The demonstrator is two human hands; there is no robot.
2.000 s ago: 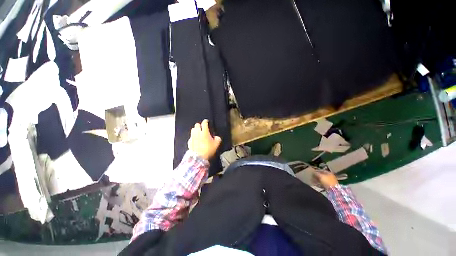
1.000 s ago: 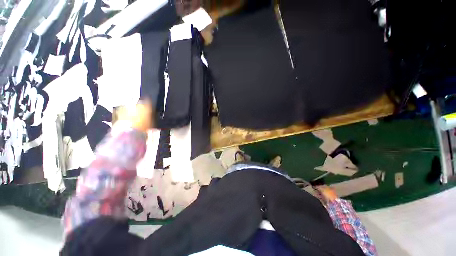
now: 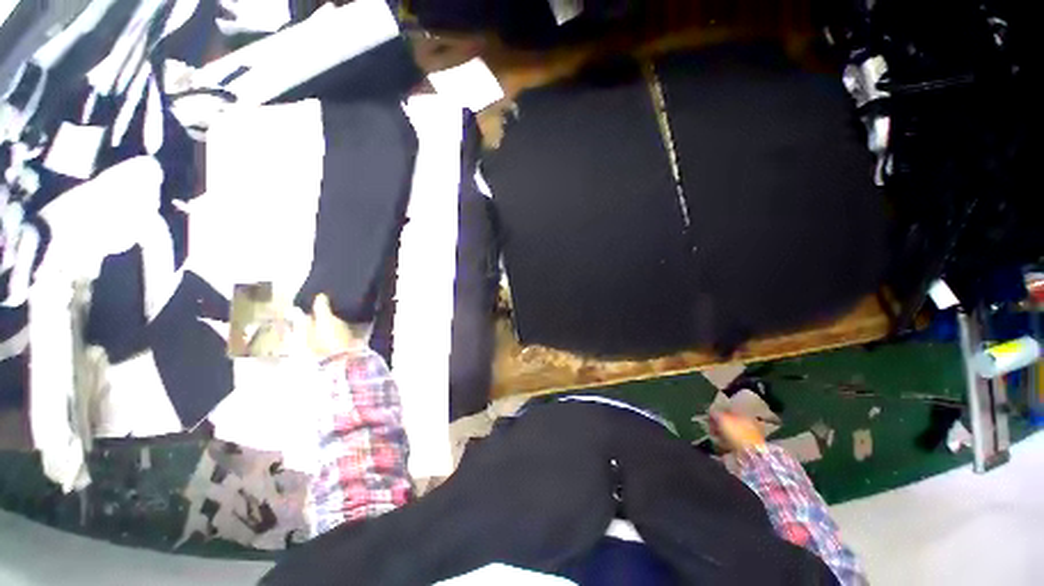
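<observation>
Several stacks of dark cut fabric lie on the cutting table. My left hand [image 3: 330, 330] is at the lower end of a narrow black stack [image 3: 364, 195]; its fingertips touch the corner, and I cannot tell if they grip it. A long white paper strip [image 3: 429, 263] lies just right of that stack, with a slim black stack [image 3: 472, 309] beside it. Two wide black panels [image 3: 595, 218] lie further right with a pale slit between them. My right hand [image 3: 736, 433] hangs low beside my body, away from the fabric; its fingers are small and blurred.
A small tan box [image 3: 252, 321] sits left of my left hand. White paper [image 3: 258, 195] and black pieces cover the left side. A metal-framed tool [image 3: 985, 389] stands at the right table edge. Paper scraps [image 3: 744, 403] lie on the green floor. Part of a person shows at the far side.
My left hand moved from the long black stack over the small box, then to the narrow stack's end. The black piece that covered the white strip is off it. My right hand stays low.
</observation>
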